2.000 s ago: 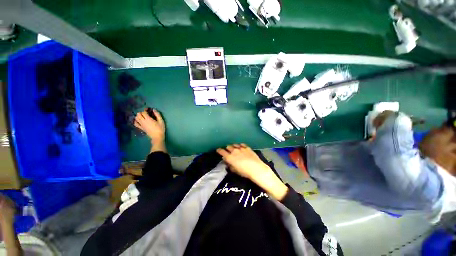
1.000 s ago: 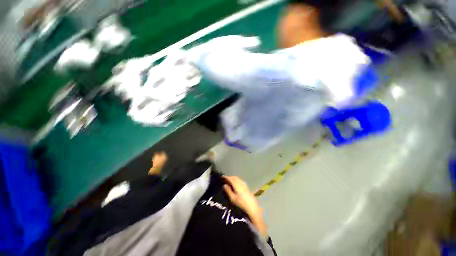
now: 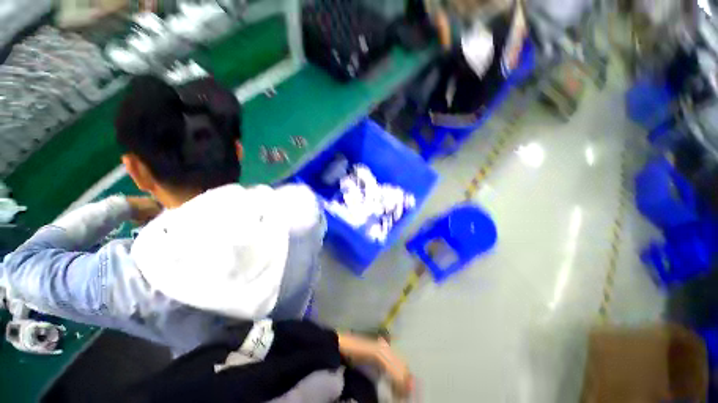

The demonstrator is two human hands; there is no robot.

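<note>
My left hand (image 3: 386,364), at the end of a black sleeve, is low in the picture, over the grey floor. It is blurred, and I cannot tell whether it holds anything. My right hand is not in view. A white camera housing (image 3: 33,336) lies on the green bench at the lower left, away from my hand. A blue bin (image 3: 419,189) beside the bench holds a heap of white units (image 3: 366,201).
A person in a light jacket (image 3: 228,252) sits close in front at the bench (image 3: 291,110). A blue stool (image 3: 468,230) stands on the taped floor. Another person (image 3: 472,67) is farther back. More blue stools (image 3: 669,197) and a brown carton (image 3: 645,364) are at right.
The view has swung right, from my bench area to the neighbouring person, blue bin and aisle. My left hand has left the dark parts on the bench. My right hand has gone out of view.
</note>
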